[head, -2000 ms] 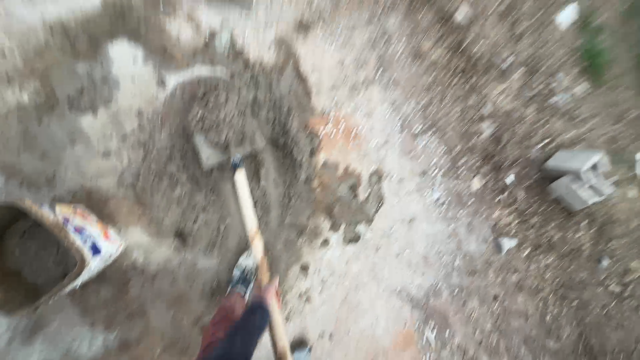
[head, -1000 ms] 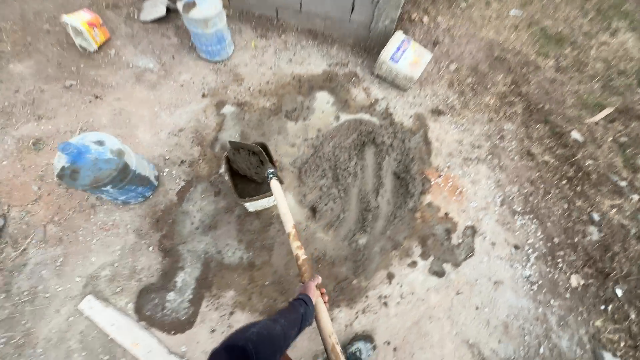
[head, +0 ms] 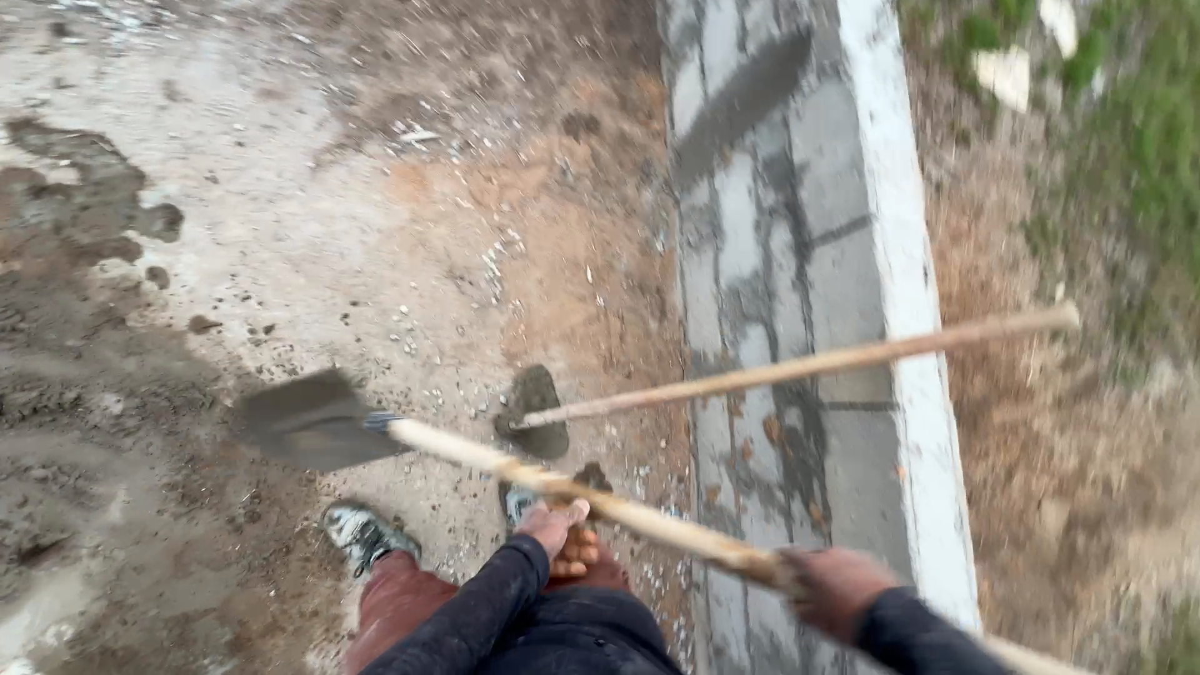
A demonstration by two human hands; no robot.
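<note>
A long-handled shovel crosses in front of me, its blurred flat metal blade (head: 314, 419) at the left near the wet mortar (head: 103, 450). My right hand (head: 834, 591) is closed around the upper part of the wooden handle (head: 675, 534). Beside the lower handle, my left hand (head: 562, 539) has its thumb at the wood and its fingers curled below; whether it grips is unclear. Beyond the shovel, a second tool with a mortar-coated blade (head: 539, 412) stands on the ground, and its wooden handle (head: 844, 359) slants across the block wall.
A low concrete block wall (head: 741, 281) with a pale top edge (head: 895, 234) runs along my right side. Grass and stones lie beyond it. My mortar-spattered shoe (head: 366, 534) is on the ground beside the mortar; small debris is scattered ahead.
The view has swung right to the wall. The shovel blade, over a bucket one second ago, is now away from it, and my right hand has come into view on the handle.
</note>
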